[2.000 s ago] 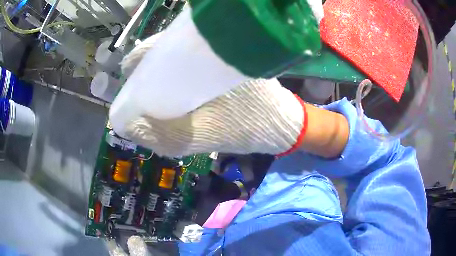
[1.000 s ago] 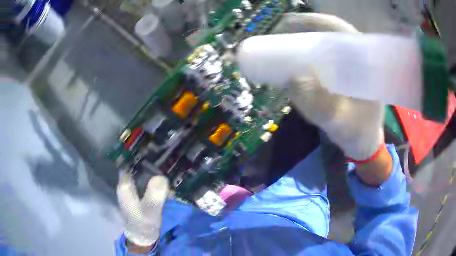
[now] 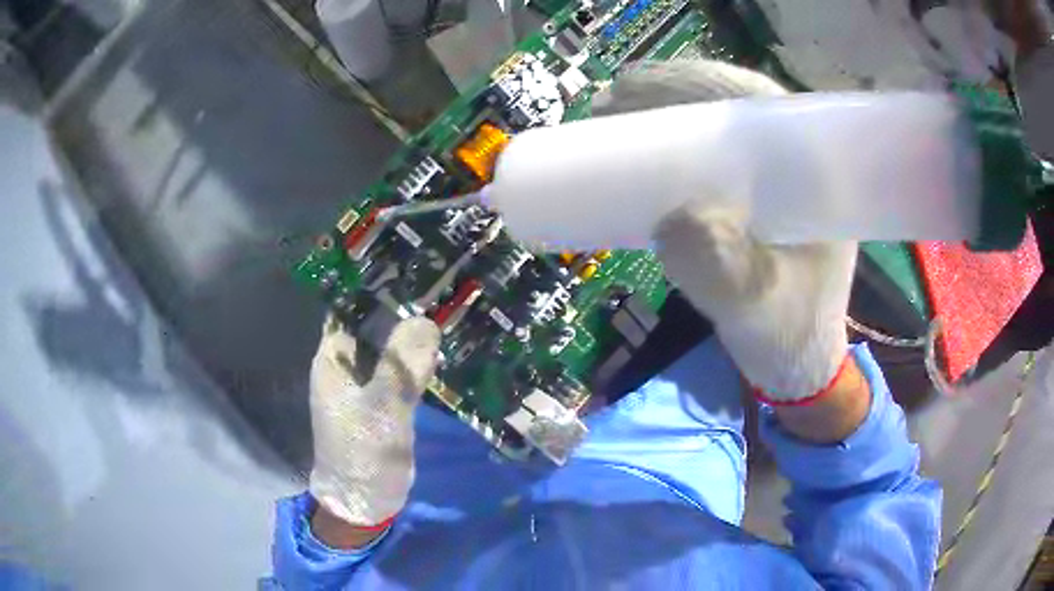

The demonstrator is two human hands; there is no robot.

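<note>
My right hand (image 3: 763, 277), in an off-white knit glove, grips the fat white dispensing syringe (image 3: 740, 167). Its dark green cap (image 3: 996, 167) points right, and its thin pale needle (image 3: 433, 208) points left, with the tip over a dark-red block (image 3: 363, 234) near the circuit board's left edge. My left hand (image 3: 368, 416), also gloved, holds the near left edge of the green circuit board (image 3: 636, 271). The board lies tilted and carries an orange coil (image 3: 482, 150), white adhesive (image 3: 532, 90) and a white connector block (image 3: 548, 425). The syringe hides part of the board.
A red foam sheet (image 3: 980, 300) lies at the right beside a green surface. A clear hose (image 3: 939, 360) loops near it. White cylinders (image 3: 350, 35) stand at the top left. Yellow-black floor tape (image 3: 982, 479) runs at the lower right.
The syringe has swung from over the board's upper part to lie nearly level, and its needle now shows over the board's left end. My left hand has come further into view.
</note>
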